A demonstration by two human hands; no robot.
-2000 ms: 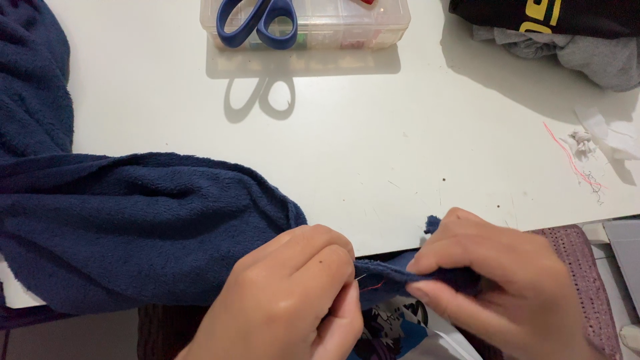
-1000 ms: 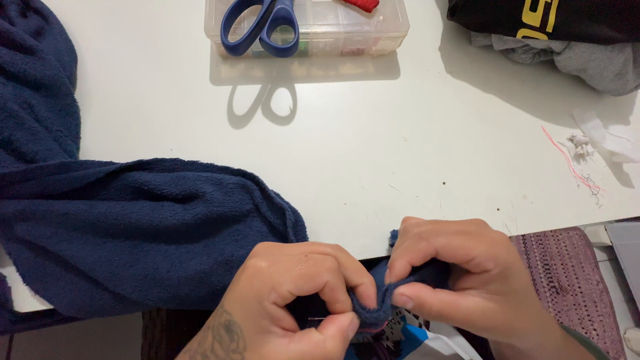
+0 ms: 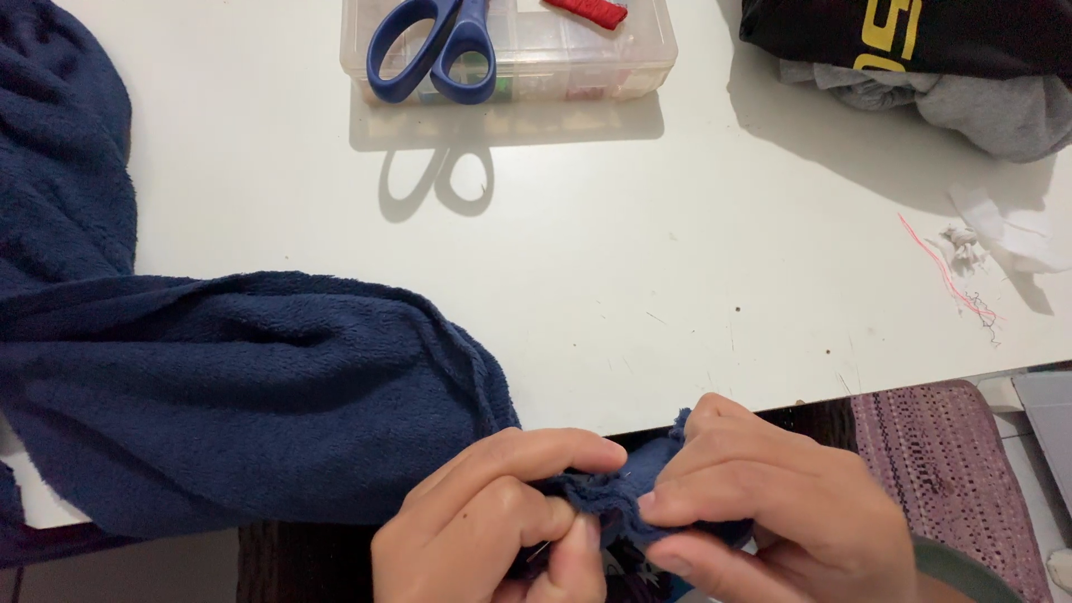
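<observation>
A large navy blue fleece fabric (image 3: 251,402) lies over the left of the table and runs down to my hands at the near edge. My left hand (image 3: 511,519) pinches the fabric's edge, and a thin needle (image 3: 538,550) shows near its thumb, partly hidden by the fingers. Just to the right, my right hand (image 3: 779,502) grips the same bunched edge between thumb and fingers. The cloth between the two hands is gathered and folded.
On the white table (image 3: 586,251), blue-handled scissors (image 3: 435,50) and a red thread bundle (image 3: 590,12) lie on a clear plastic case (image 3: 519,84). Black and grey clothes (image 3: 997,109) are at the back right, near thread scraps (image 3: 946,268). A purple woven cloth (image 3: 946,469) is below the table edge.
The fabric edge between my hands, stretched fairly straight two seconds ago, is now bunched. My left fingers have shifted along it, and both hands still hold the fabric.
</observation>
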